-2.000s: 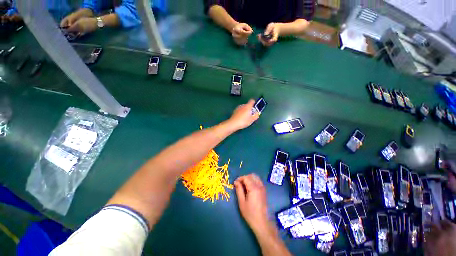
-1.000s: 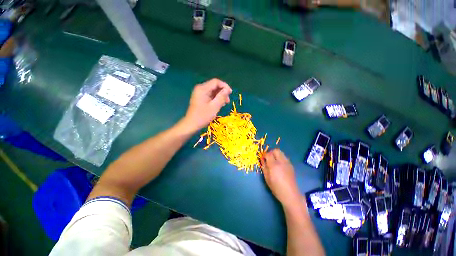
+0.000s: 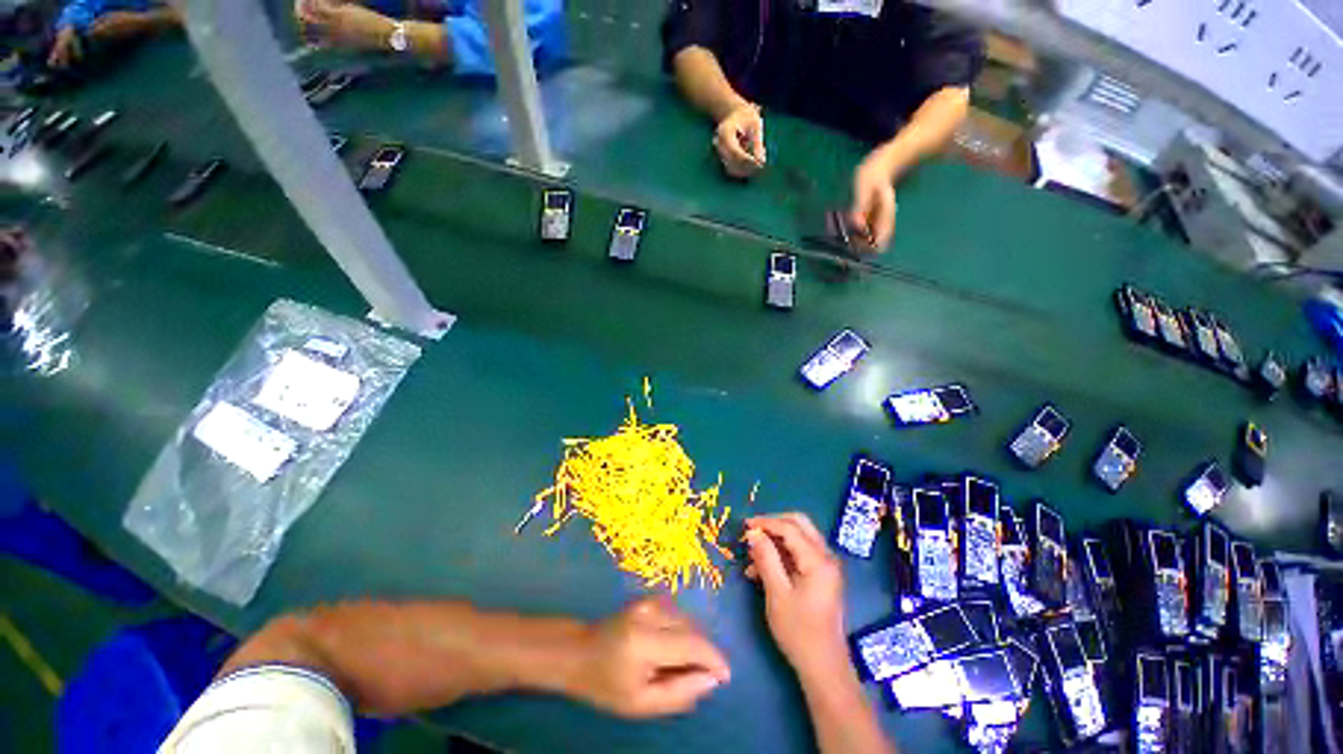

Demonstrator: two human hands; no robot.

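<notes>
A heap of thin orange-yellow strips (image 3: 633, 494) lies in front of me, with a few single strips around it. My left hand (image 3: 656, 659) is just below the heap, fingers curled and blurred; I cannot tell if it holds anything. My right hand (image 3: 792, 567) is at the heap's right edge with fingertips close together; what is between them is too small to tell. A crowded cluster of part-built phones (image 3: 932, 545) lies to the right of my right hand.
Single phones (image 3: 835, 360) are spaced across the bench. A row of phones (image 3: 1178, 326) is at far right. A clear plastic bag (image 3: 221, 508) with white rectangles lies left, near a pale bench upright (image 3: 309, 192). Across the bench a person's hand (image 3: 875, 206) is by a dark phone.
My left hand has moved from above the heap down to below it. My right hand has stayed at the heap's right edge. The view has tilted up, showing the people opposite again.
</notes>
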